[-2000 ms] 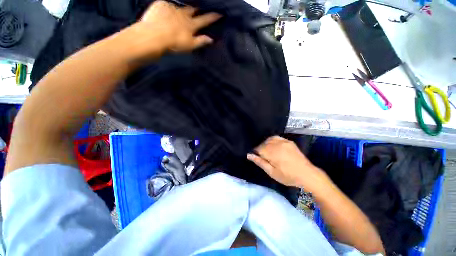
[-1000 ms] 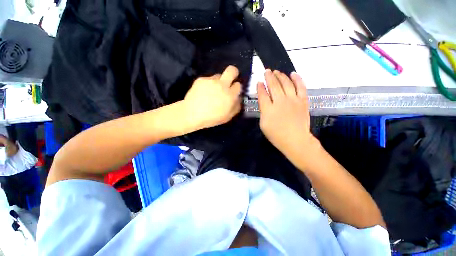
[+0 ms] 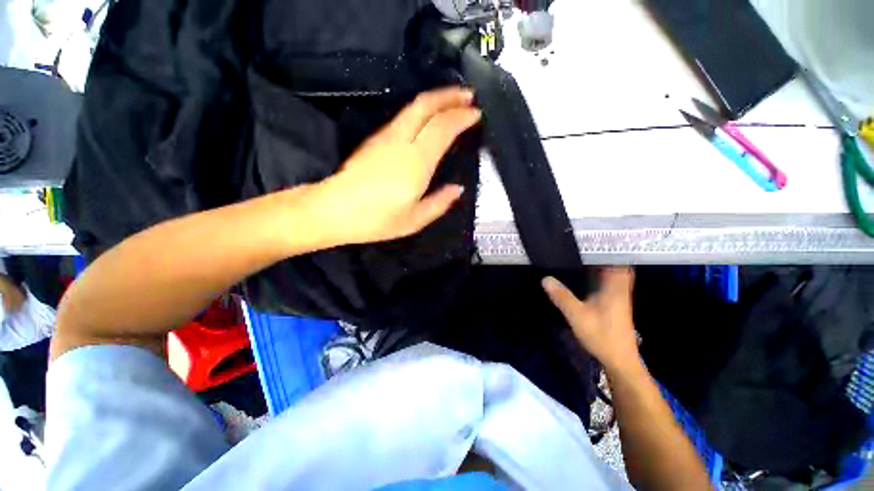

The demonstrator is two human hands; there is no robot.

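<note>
A black garment body [image 3: 316,58] lies heaped over the table at left and hangs over its front edge. A narrow black band [image 3: 525,168] runs from the machine's presser foot area [image 3: 479,34] down over the table edge. My left hand [image 3: 393,177] lies on the garment beside the band, fingers spread, holding nothing. My right hand [image 3: 599,312] is at the band just below the table edge; its fingertips are dark and blurred against the cloth, so its grip is unclear. A pale line [image 3: 345,93] shows on the garment.
On the white table [image 3: 613,173] at right lie thread snips [image 3: 743,153], a black phone-like rectangle [image 3: 724,48] and green-handled scissors [image 3: 853,182]. Below are blue crates [image 3: 287,355] and a red container [image 3: 213,350]. Part of a person [image 3: 24,316] shows at far left.
My left hand has opened and lies slightly further up-left on the garment. My right hand has moved from the tabletop down past the front edge, and the band now stretches further down.
</note>
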